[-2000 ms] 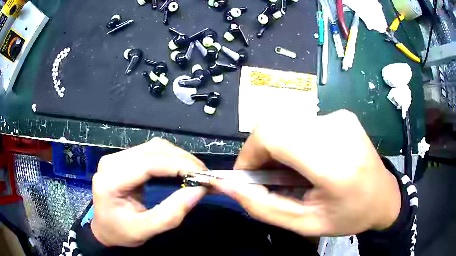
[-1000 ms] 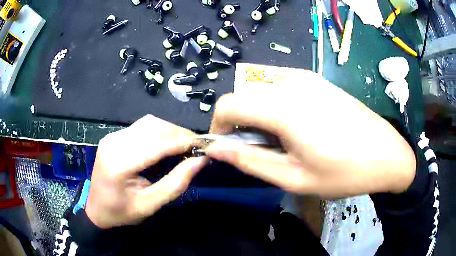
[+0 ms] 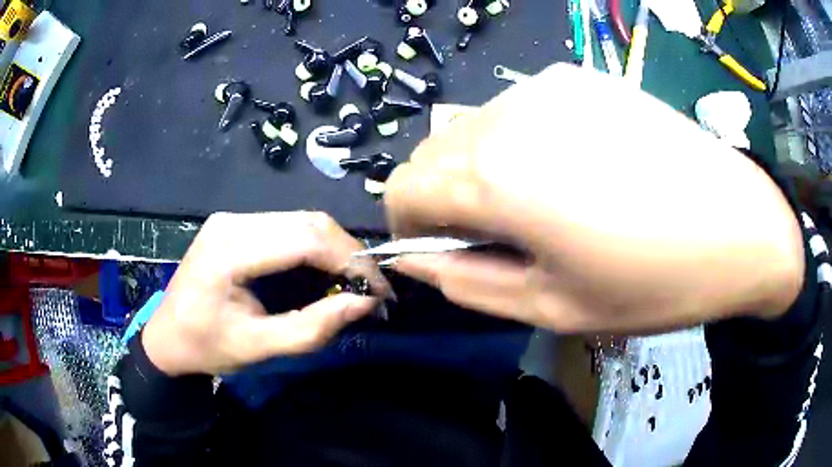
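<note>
My left hand (image 3: 260, 296) pinches a small dark part with a yellowish bit (image 3: 356, 286) between thumb and forefinger; it is too small and blurred to name surely. My right hand (image 3: 584, 196) holds silver tweezers (image 3: 420, 245), their tips at the left fingertips, just above the small part. Both hands are in front of the mat's near edge, above the lap. Several black earbuds (image 3: 339, 137) with pale green ends lie scattered on the black mat (image 3: 173, 173). The right hand hides most of the cream square sheet (image 3: 447, 115).
White bits (image 3: 98, 132) lie in a curved row on the left. A white device (image 3: 38, 82) stands far left. Slim tools (image 3: 636, 46), yellow-handled pliers (image 3: 741, 71) and a white-headed tool (image 3: 725, 114) lie right. A red crate (image 3: 20, 319) and a sheet with black bits (image 3: 652, 392) are below.
My right hand has moved up and right and covers more of the cream sheet, its grip on the tweezers kept. My left hand has risen since the first frame and still pinches the small part.
</note>
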